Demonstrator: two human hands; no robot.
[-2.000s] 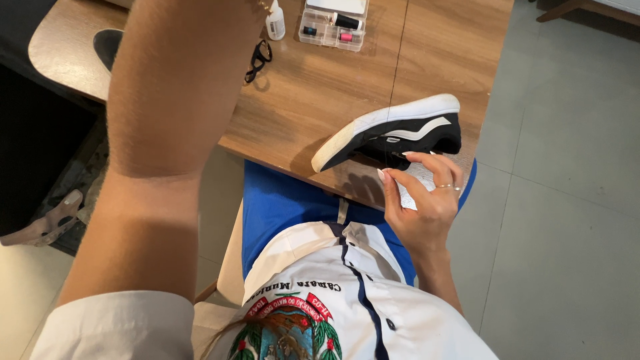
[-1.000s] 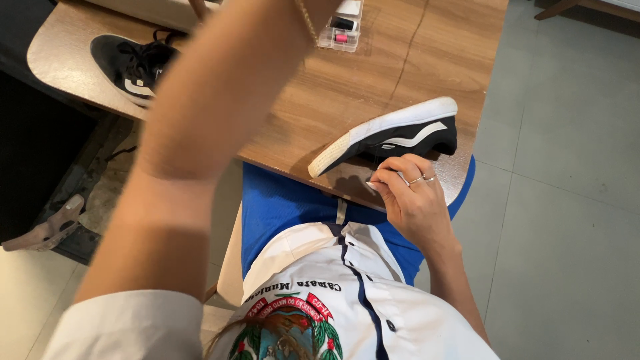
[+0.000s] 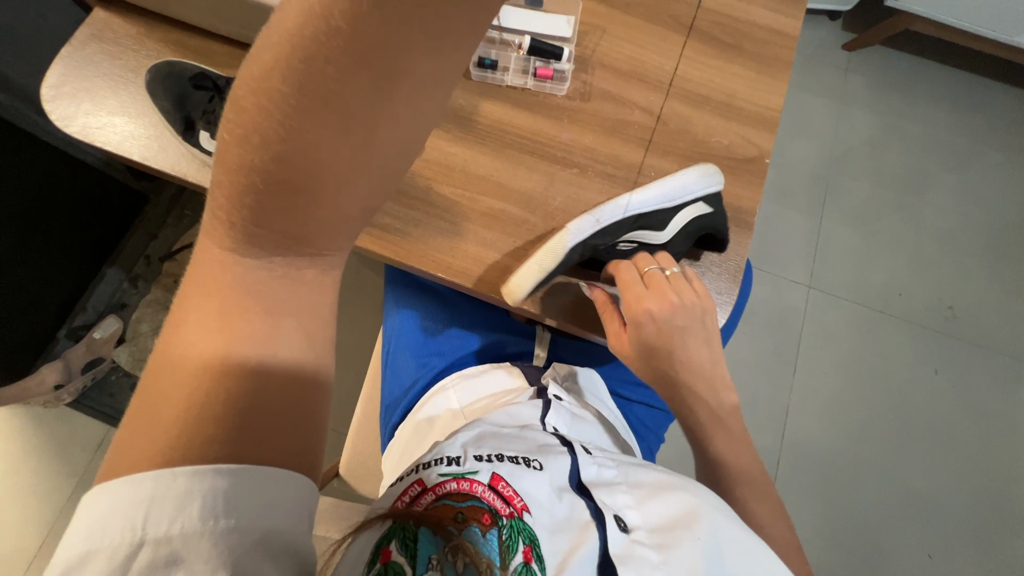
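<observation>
A black-and-white sneaker (image 3: 664, 224) lies on its side near the right corner of the wooden table, its pale sole facing away from me. My right hand (image 3: 656, 300), with rings on its fingers, grips the sneaker's near edge, fingers curled against the black upper. Beside the thumb is a thin pale bit that I cannot identify. My left forearm reaches up across the view, and its hand is beyond the top edge. The other black sneaker (image 3: 180, 100) is at the table's far left, partly hidden by that arm.
A clear plastic divided box (image 3: 524, 76) with spools of thread stands at the top of the wooden table (image 3: 560, 144). The table's near edge runs just above my lap. Grey tiled floor (image 3: 904, 336) lies to the right, and a furniture leg (image 3: 880, 30) shows at top right.
My left arm has swung left and back right, covering the bottle and eyeglasses seen two seconds ago. The gripped sneaker has tilted and shifted slightly, with my right hand staying at its near edge.
</observation>
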